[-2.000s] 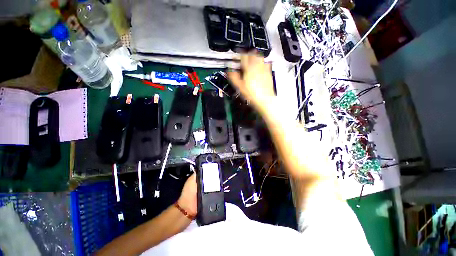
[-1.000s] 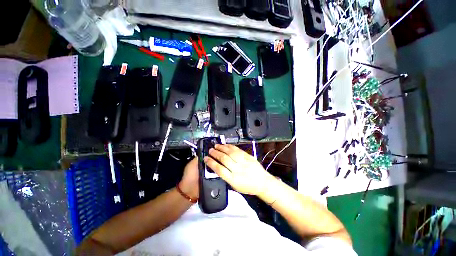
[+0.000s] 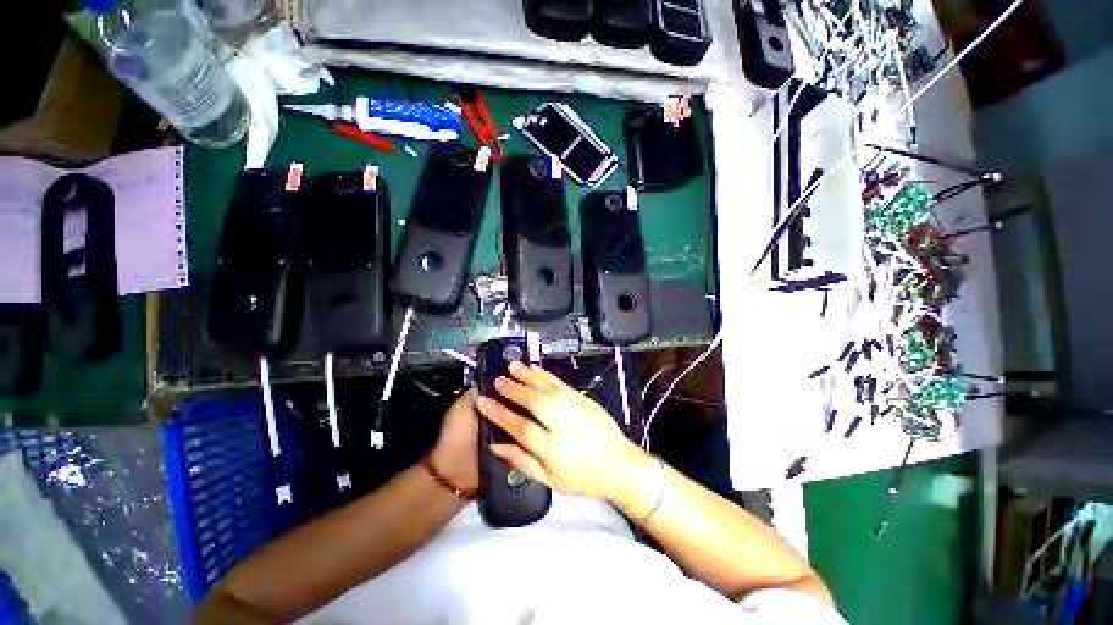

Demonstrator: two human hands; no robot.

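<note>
A black lock panel [image 3: 514, 494] stands lengthwise over my lap at the bench edge, its round hole end up and a small white tab at its top. My left hand [image 3: 459, 442] holds it along its left side. My right hand [image 3: 564, 430] lies flat across its front with fingers over the upper and middle part, hiding the window area. Several finished black panels [image 3: 348, 263] lie in a row on the bench edge, with white cables hanging down from them.
A glue tube [image 3: 409, 119], red-handled tool [image 3: 480, 127], silver-rimmed frame [image 3: 570, 143] and small black cover [image 3: 663, 149] lie behind the row. Circuit boards [image 3: 904, 336] and wires pile on the white table at right. A blue crate [image 3: 220, 488] is below left, bottles [image 3: 171, 79] upper left.
My right hand has come down from the upper bench onto the held panel, covering the white rectangle seen earlier. Since the last frame, it has slid slightly down and left on the panel.
</note>
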